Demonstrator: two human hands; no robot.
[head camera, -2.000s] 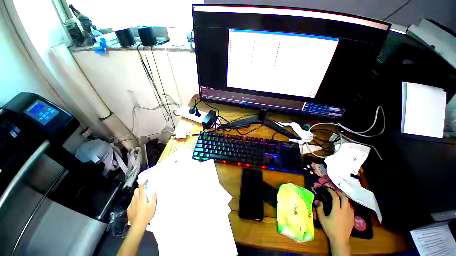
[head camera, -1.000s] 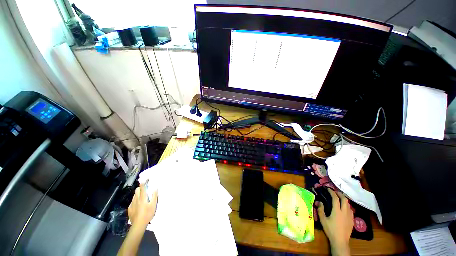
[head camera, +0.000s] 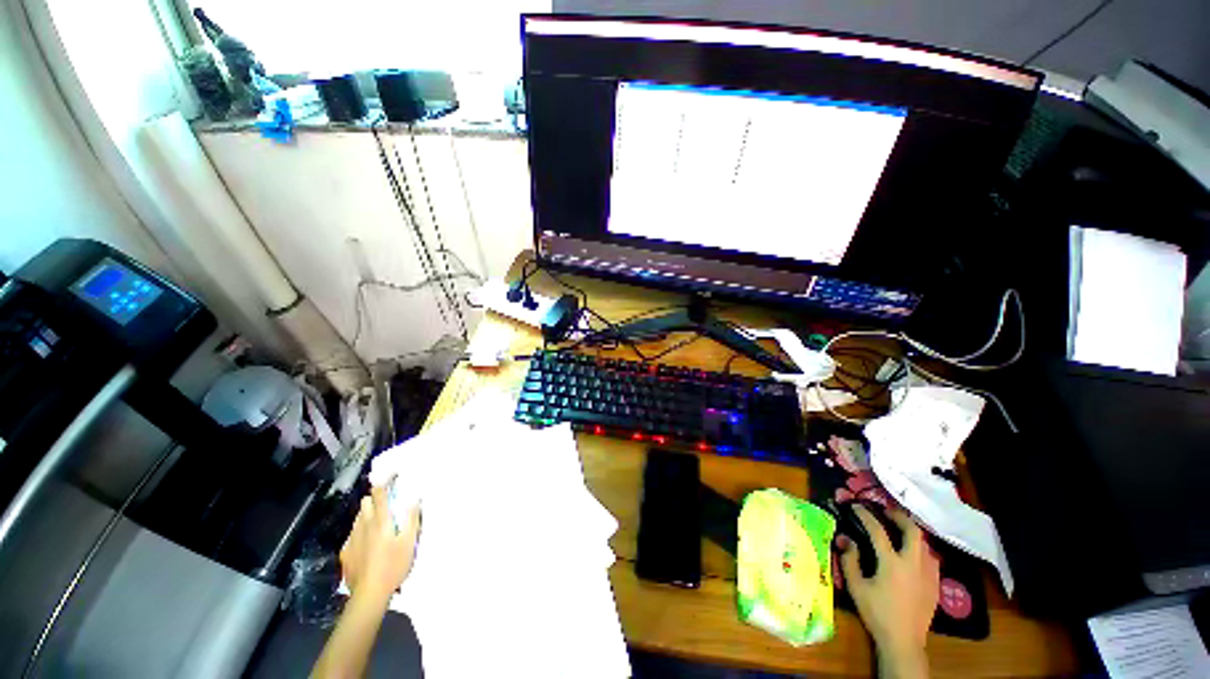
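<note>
My right hand (head camera: 896, 584) rests on a small black mouse (head camera: 860, 533) on the black and pink patterned mouse pad (head camera: 961, 600). My left hand (head camera: 381, 541) lies at the left edge of the white paper sheets (head camera: 511, 531), its fingertips on or around the edge; the sheets are washed out, so no writing shows. The monitor (head camera: 743, 173) shows a white document on a dark background. The long black keyboard (head camera: 657, 402) with coloured backlight lies below it, untouched.
A black smartphone (head camera: 669, 517) and a yellow-green packet (head camera: 784, 566) lie between the papers and the mouse. Crumpled white paper (head camera: 925, 447) lies beside the pad. A power strip (head camera: 523, 304) and cables are behind the keyboard. A machine with a blue touchscreen (head camera: 116, 291) stands left.
The whole view has shifted very slightly. The fingers of my right hand have shifted slightly on the mouse. My left hand and the papers look the same.
</note>
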